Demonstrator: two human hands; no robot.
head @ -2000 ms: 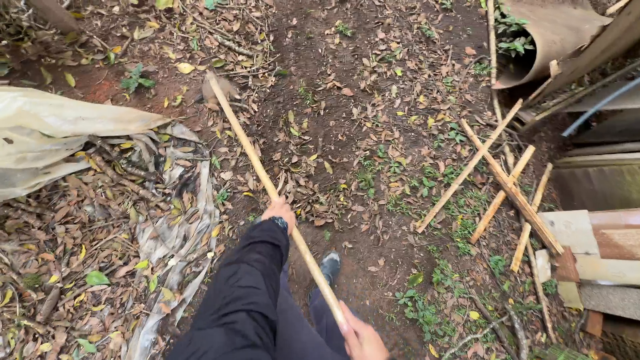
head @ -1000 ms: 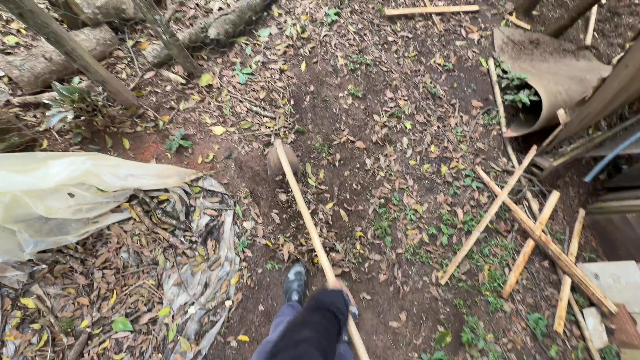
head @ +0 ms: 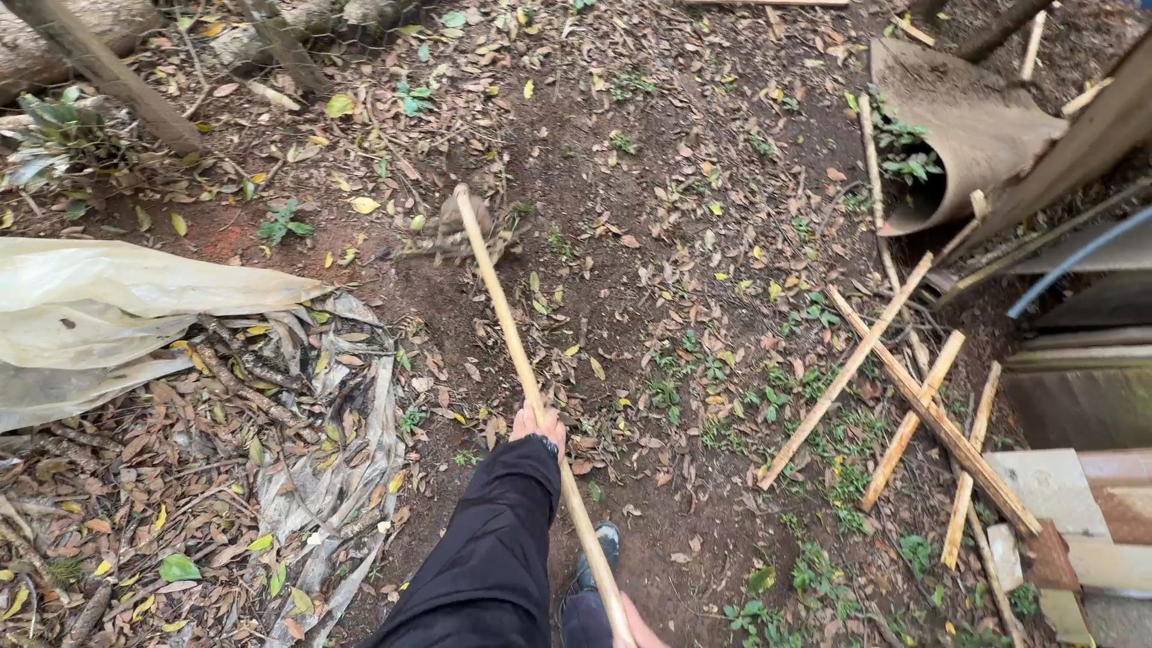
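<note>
A long wooden handle (head: pixel 507 317) slants from the bottom centre up and left. At its far end a rounded metal tool head (head: pixel 464 216), probably a hoe's blade, lies against the leaf litter, partly hidden by debris. My left hand (head: pixel 540 430), below a black sleeve, is closed around the middle of the handle. My right hand (head: pixel 637 630) is at the handle's near end, at the bottom edge, mostly cut off by the frame; its fingers look wrapped on the wood. Dry leaves and dark soil surround the blade.
Several wooden strips (head: pixel 936 409) lie crossed on the right, near a curled brown sheet (head: pixel 981 117) and stacked boards (head: pixel 1048 490). Translucent plastic sheeting (head: pixel 117 297) and torn plastic (head: pixel 310 495) lie left. Wooden posts (head: pixel 117 76) and logs stand or lie upper left. My shoe (head: pixel 598 553) is below the handle.
The view has shifted since two seconds ago, showing posts and logs farther ahead. Both hands still hold the handle. Small debris now lies around the tool head, where one second ago little showed.
</note>
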